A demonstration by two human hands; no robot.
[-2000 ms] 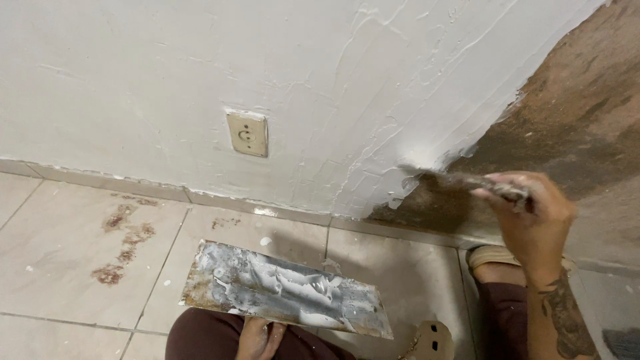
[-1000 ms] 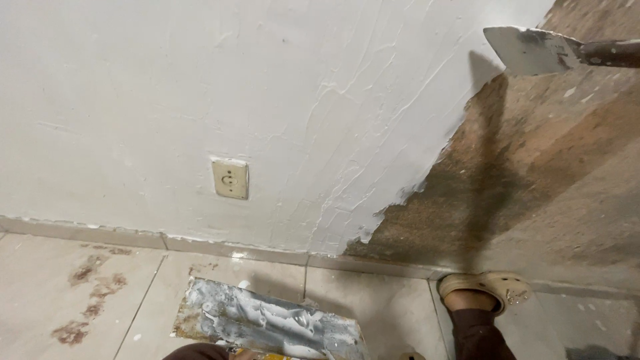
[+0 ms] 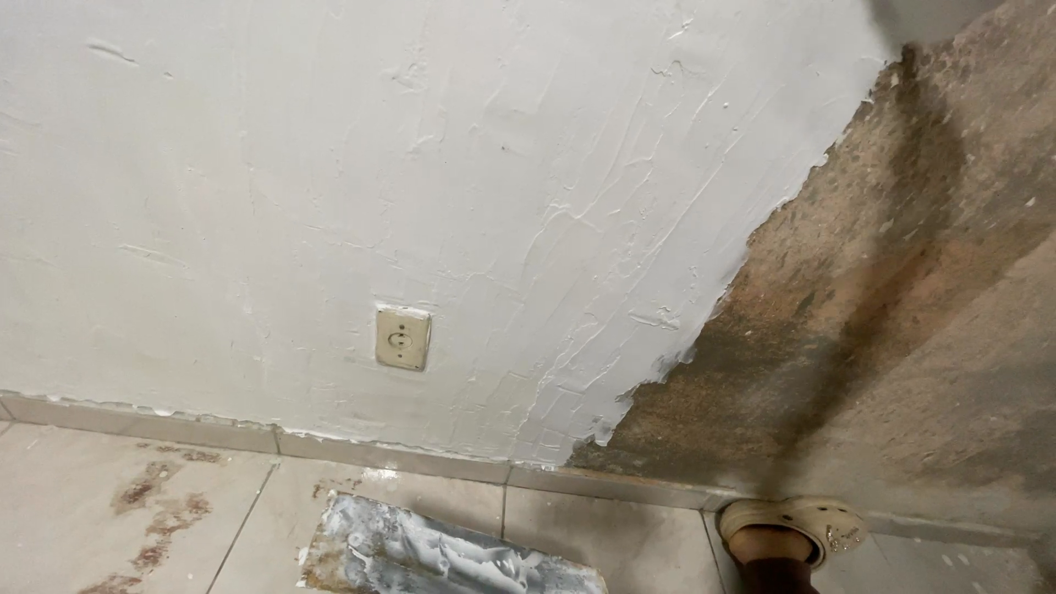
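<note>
White filler or plaster (image 3: 495,206) with ridges and trowel marks coats the wall on the left and middle. It ends in a ragged slanting edge beside the bare brown wall (image 3: 792,346). At the bottom, a flat metal plate (image 3: 445,549) carries smeared white paste, its lower part cut off by the frame. Neither of my hands shows, and the putty knife is out of view too. A long dark shadow falls down the bare wall.
A beige socket cover (image 3: 403,337) sits low on the coated wall. Tile skirting (image 3: 379,454) runs along its foot. My foot in a beige clog (image 3: 825,521) stands against the skirting at right. Reddish-brown stains (image 3: 169,524) mark the floor tiles at left.
The knife, at the coating's lower edge two seconds ago and then higher at the right, has left the view. Both hands, seen in the oldest frame, are out of sight. The view has shifted.
</note>
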